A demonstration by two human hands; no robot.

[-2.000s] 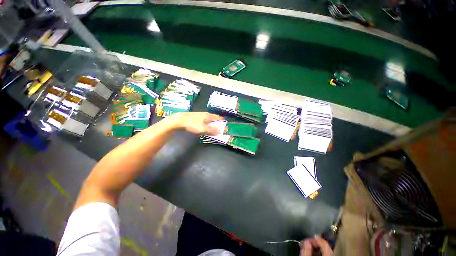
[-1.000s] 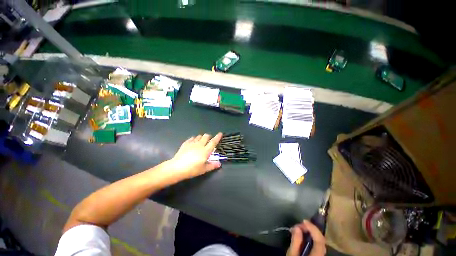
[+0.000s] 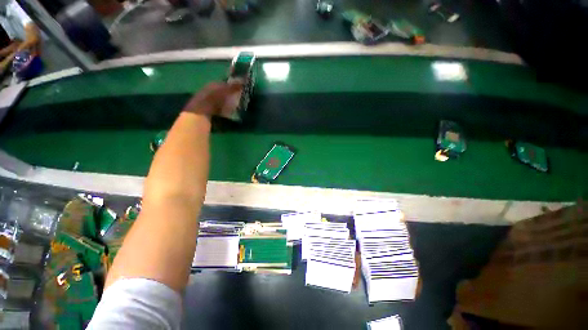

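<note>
My left hand (image 3: pixel 222 102) is stretched out over the green conveyor belt and grips a pile of display-and-board assemblies (image 3: pixel 243 78) at its lower left side. The pile stands steeply, with a green board face at its upper end. The hand is somewhat blurred. Another pile of assemblies (image 3: pixel 242 251), white half beside green half, lies on the dark bench near my forearm. My right hand is not in view.
Fanned stacks of white displays (image 3: pixel 329 256) lie right of the bench pile. Green-backed parts (image 3: pixel 80 251) and a clear tray (image 3: pixel 22 258) lie left. Single boards (image 3: pixel 275 161) lie on the belt (image 3: pixel 361 155). A brown carton (image 3: pixel 529 264) is at the right. A person's arm (image 3: pixel 29 40) shows far left.
My left hand has lifted the assemblies from the bench and carried them forward over the belt. The view has tilted up. My right hand, the iron and the fan have left the picture.
</note>
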